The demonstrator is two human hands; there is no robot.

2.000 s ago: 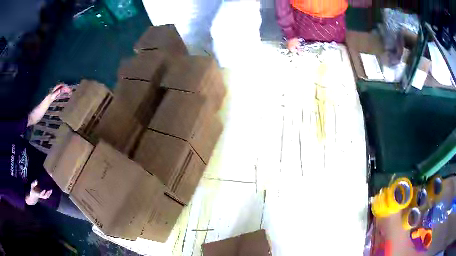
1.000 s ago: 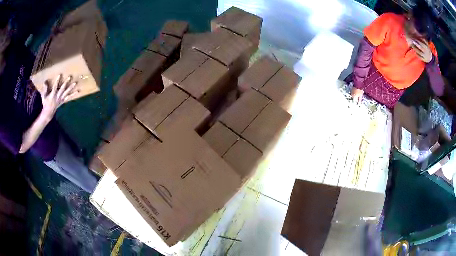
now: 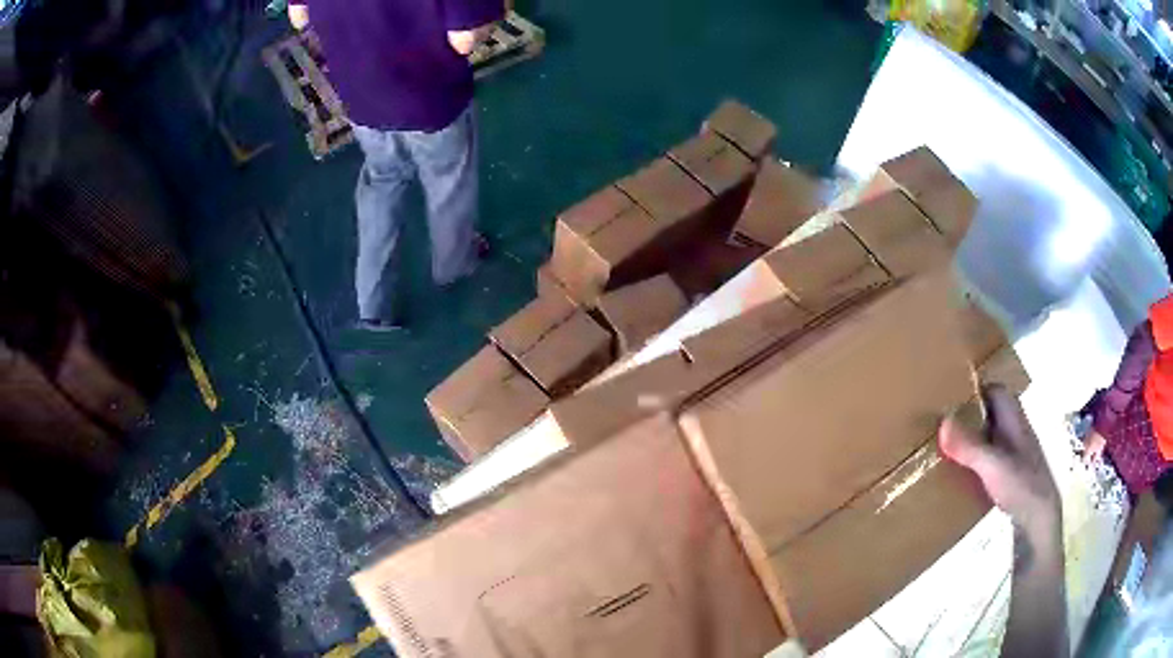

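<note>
A large brown carton (image 3: 823, 424) with a seam and a shiny strip of tape lies close in front of me. My right hand (image 3: 1010, 450) is bare and on its right side, thumb over the top face, other fingers partly hidden. A second large brown panel or carton (image 3: 579, 553) with faint print adjoins it at the lower left; whether they are one piece I cannot tell. My left hand is not visible. Beyond, smaller closed cartons (image 3: 888, 231) stand along the pale table, with more (image 3: 656, 206) stacked past its left edge.
A person in a purple top and grey trousers (image 3: 418, 193) stands on the green floor near a wooden pallet (image 3: 309, 97). Another person's orange top and sleeve (image 3: 1132, 386) show at the right edge. A yellow bag (image 3: 93, 604) lies lower left. The white table (image 3: 1003, 193) extends right.
The view has swung left. My right hand has come into view on the large carton. The person at the left is now farther off, without a visible carton.
</note>
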